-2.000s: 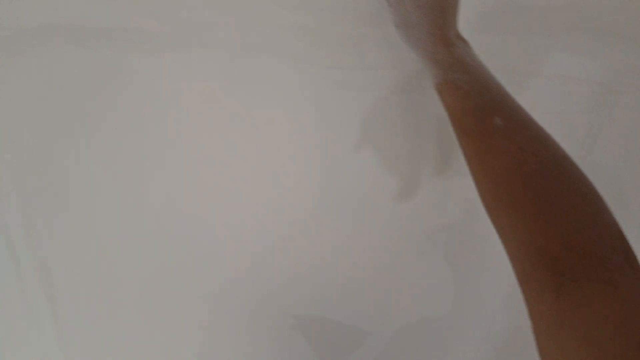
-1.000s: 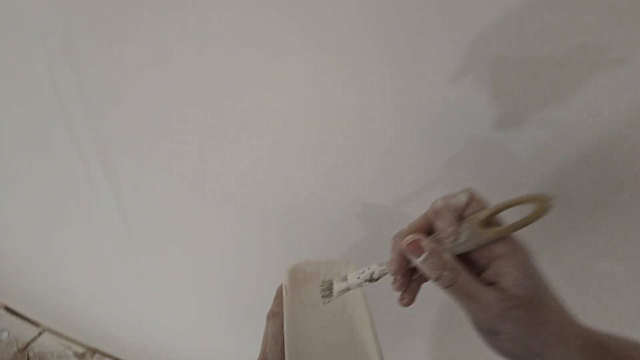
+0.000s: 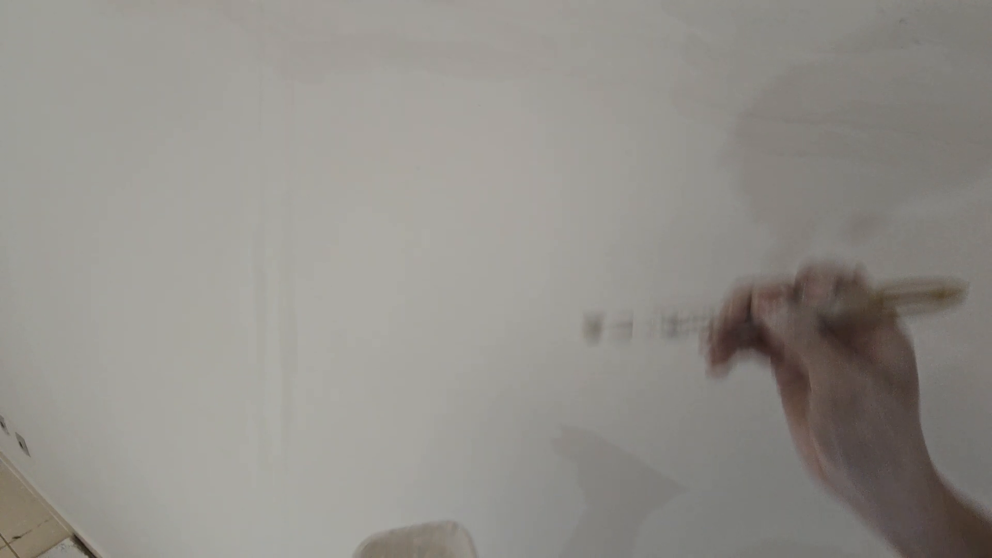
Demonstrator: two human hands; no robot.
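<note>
My right hand (image 3: 829, 364), blurred by motion, grips a paintbrush (image 3: 918, 297) at the right of the head view. The brush's handle end points right, and its paint-spotted shank and small bristle tip point left, in front of a pale wall (image 3: 434, 232). Whether the bristles touch the wall cannot be told. The rounded end of a light-coloured tray (image 3: 418, 540) shows at the bottom edge, below and left of the brush. My left hand is out of view.
Shadows lie on the wall at the right and lower middle. At the lower left are the wall's bottom edge, beige floor tiles (image 3: 23, 508) and small wall fittings, possibly sockets (image 3: 22, 443).
The brush, over the tray one second ago, is now above and to the right of it. The tray sits lower in view, and the fingers beside it have left the frame.
</note>
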